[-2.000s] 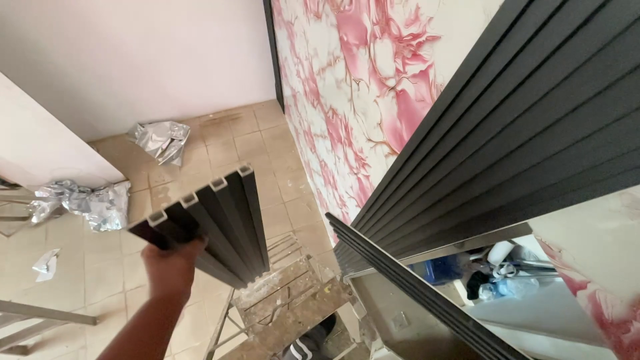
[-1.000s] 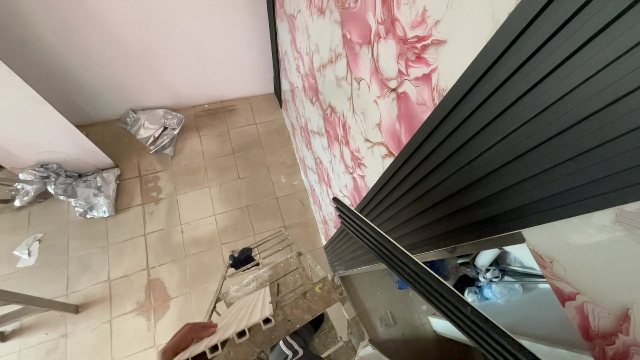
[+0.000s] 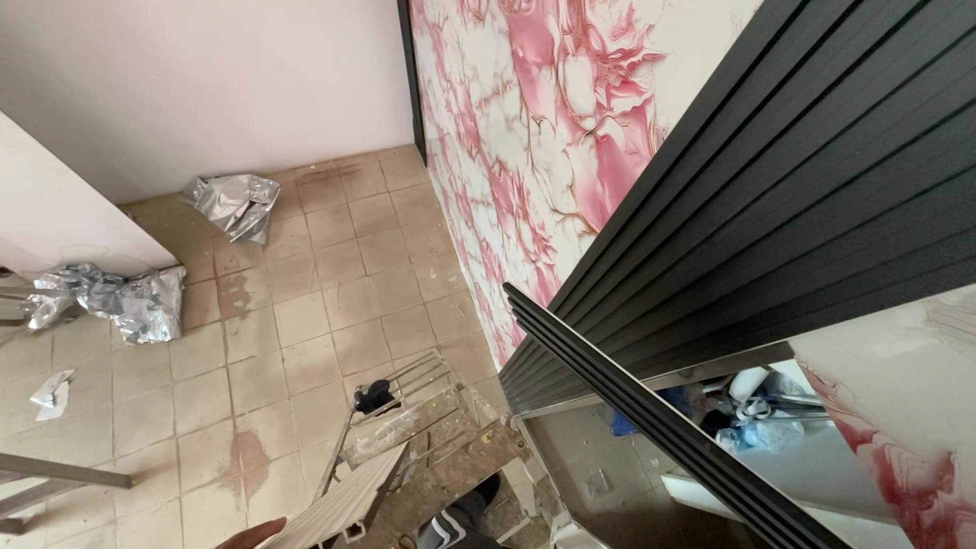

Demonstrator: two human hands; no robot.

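Observation:
At the bottom edge, the fingers of my left hand (image 3: pixel 255 532) show against a short piece of fluted wall panel (image 3: pixel 343 499), its pale ribbed face turned up and a hollow channel at its end. Most of that hand is cut off by the frame. My right hand is out of view. To the right, a long narrow black fluted strip (image 3: pixel 648 404) slants down towards the lower right. Behind it, black fluted panelling (image 3: pixel 762 183) covers part of the wall over a pink and white marble-patterned surface (image 3: pixel 534 145).
Below stands a worn, stained platform with metal bars (image 3: pixel 457 442), a black object (image 3: pixel 376 396) on it. A leg in dark striped trousers (image 3: pixel 457 526) is beside it. Crumpled silver foil (image 3: pixel 236 204) lies on the tiled floor (image 3: pixel 305 320). Metal legs (image 3: pixel 69 470) jut in at left.
My left hand has moved down to the bottom edge with the short panel piece. The piece showed its black ribbed face before; now its pale face shows.

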